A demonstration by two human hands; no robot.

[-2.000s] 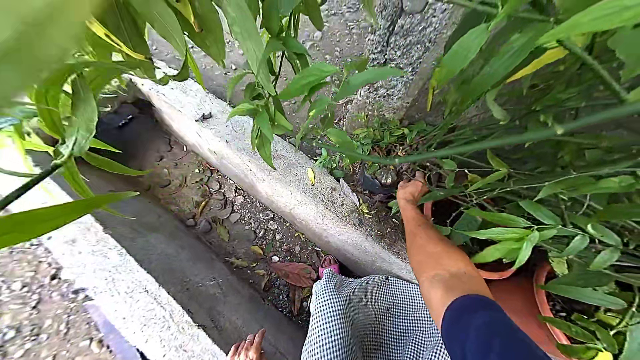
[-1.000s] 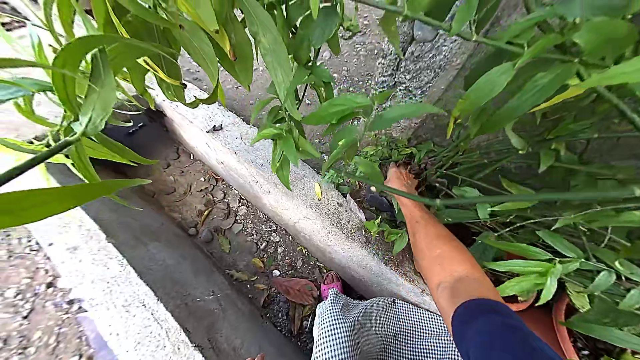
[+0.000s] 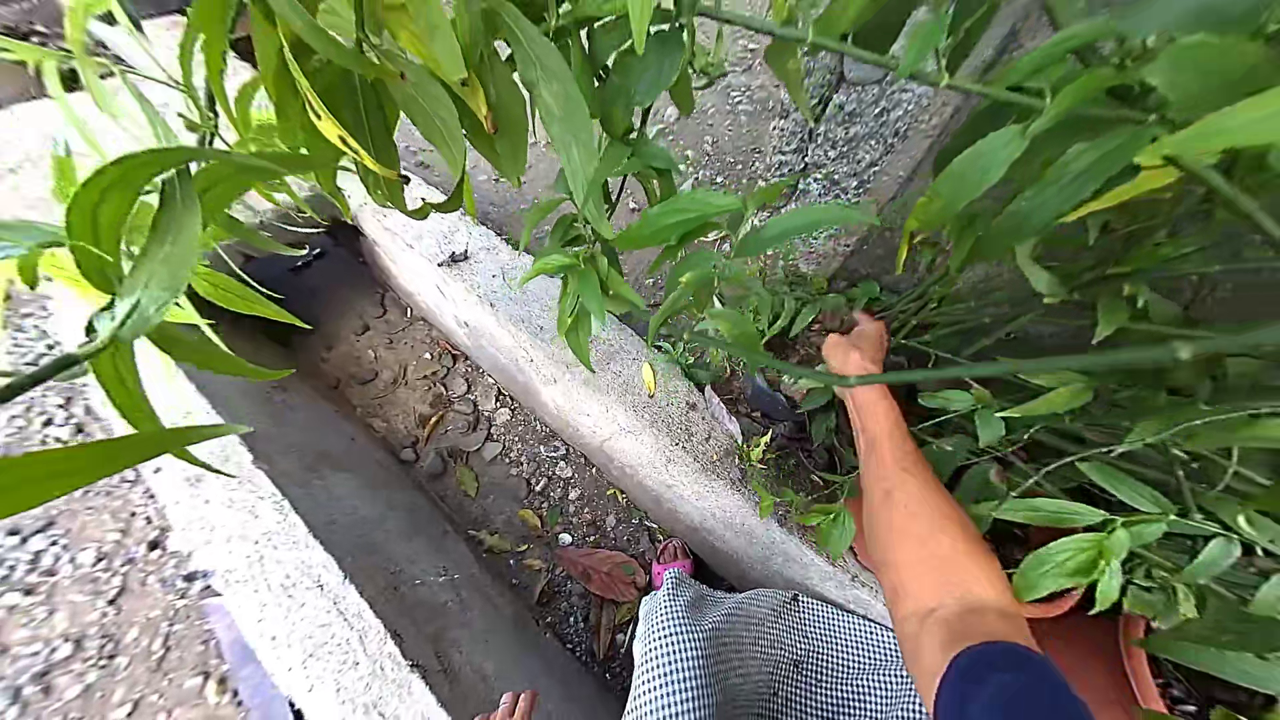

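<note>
My right hand (image 3: 856,346) reaches down among small leafy plants (image 3: 790,310) on the far side of a concrete curb. Its fingers are curled at the base of the green stems, and what they grip, if anything, is hidden. A dark object (image 3: 770,400) lies on the soil a little left of the wrist. Only the fingertips of my left hand (image 3: 512,706) show at the bottom edge, over the drain channel, so its hold cannot be made out.
Concrete curbs (image 3: 590,400) line a channel with gravel, dry leaves (image 3: 602,574) and my foot in a pink sandal (image 3: 672,562). Leafy branches (image 3: 560,100) hang in front. Terracotta pots (image 3: 1090,650) stand at lower right, beneath dense foliage. A rough concrete block (image 3: 850,130) lies beyond.
My right hand has reached farther away, from beside the dark object and pots to the plants beyond. My left hand dropped almost out of view and its fingertips show again.
</note>
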